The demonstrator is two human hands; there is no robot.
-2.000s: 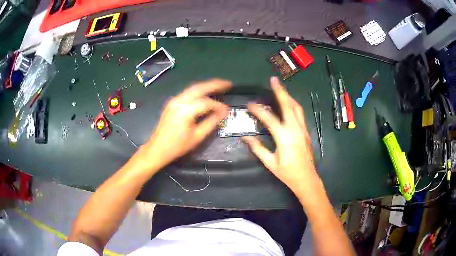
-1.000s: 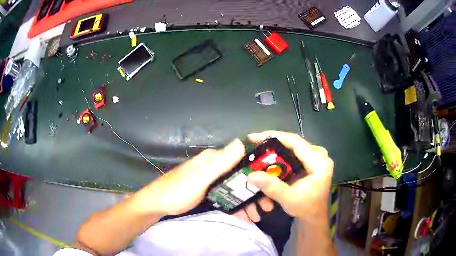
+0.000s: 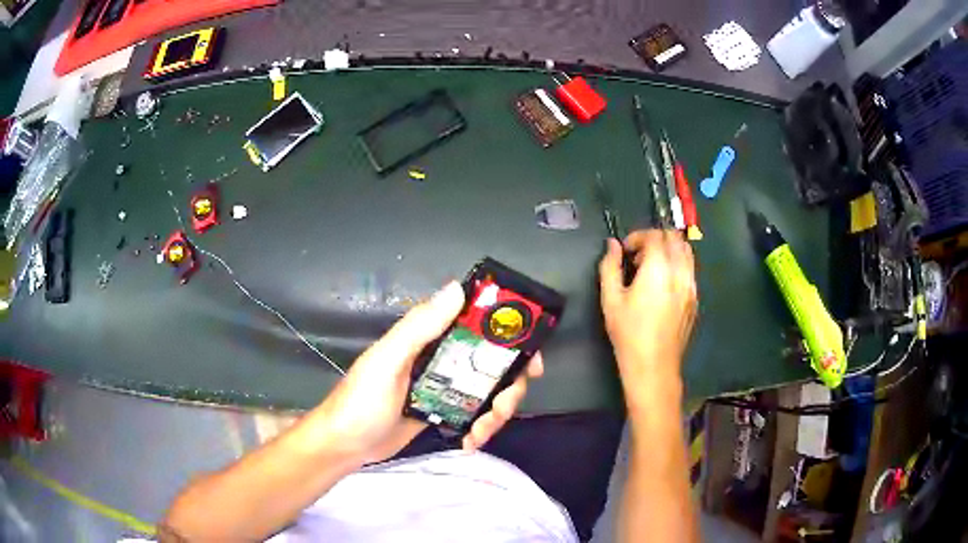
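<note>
My left hand [image 3: 377,377] holds the open black phone body [image 3: 483,350] low in front of me, inner side up. It shows a red piece with a round yellow centre at the upper end and a green and silver-white circuit board below. My right hand [image 3: 650,308] is on the mat to the right, its fingers closed around the lower end of the dark tweezers [image 3: 609,207]; the fingers hide that end. A clear-grey square piece [image 3: 556,214] lies just left of the tweezers. The black back housing [image 3: 412,132] lies further back.
Screwdrivers [image 3: 680,196], a blue pry tool [image 3: 719,172] and a lime-green electric screwdriver [image 3: 807,308] lie right. A red block [image 3: 581,98] touches the battery [image 3: 543,117]. A loose screen [image 3: 283,132], two red pieces [image 3: 204,208] and a thin wire [image 3: 265,304] lie left.
My right hand has let go of the phone and moved right and forward to the tweezers. My left hand now holds the phone alone, a little further forward and left.
</note>
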